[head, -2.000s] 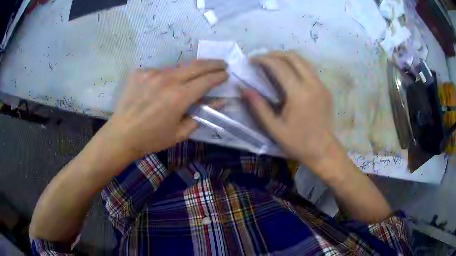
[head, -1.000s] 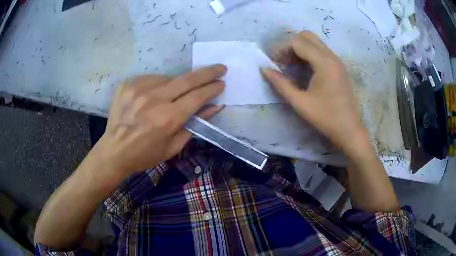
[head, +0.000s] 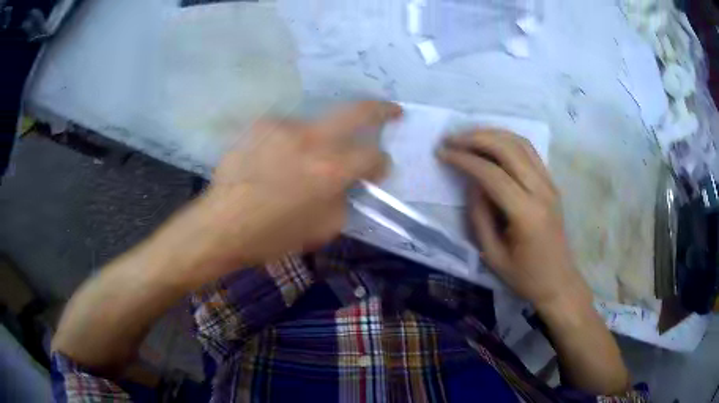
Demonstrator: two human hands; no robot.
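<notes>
A plain white fabric piece (head: 422, 161) lies flat on the white cloth-covered table (head: 347, 67), between and under my hands. My left hand (head: 303, 177) is blurred, its fingertips at the piece's left edge. It holds a narrow shiny pressing template (head: 406, 220), which slants from under my palm down to the right near the table's front edge. My right hand (head: 512, 205) rests on the right part of the white piece, fingers bent and close together. Its thumb is mostly hidden.
The electric iron (head: 698, 252) stands at the right edge. White scraps (head: 676, 86) lie heaped at far right. Pale finished pieces (head: 473, 27) lie at the far side. A dark piece (head: 229, 2) shows at the top left edge.
The view has shifted, so the table things sit further right. The white piece shows further right under my hands. My right hand has come down onto it. The template stays in my left hand.
</notes>
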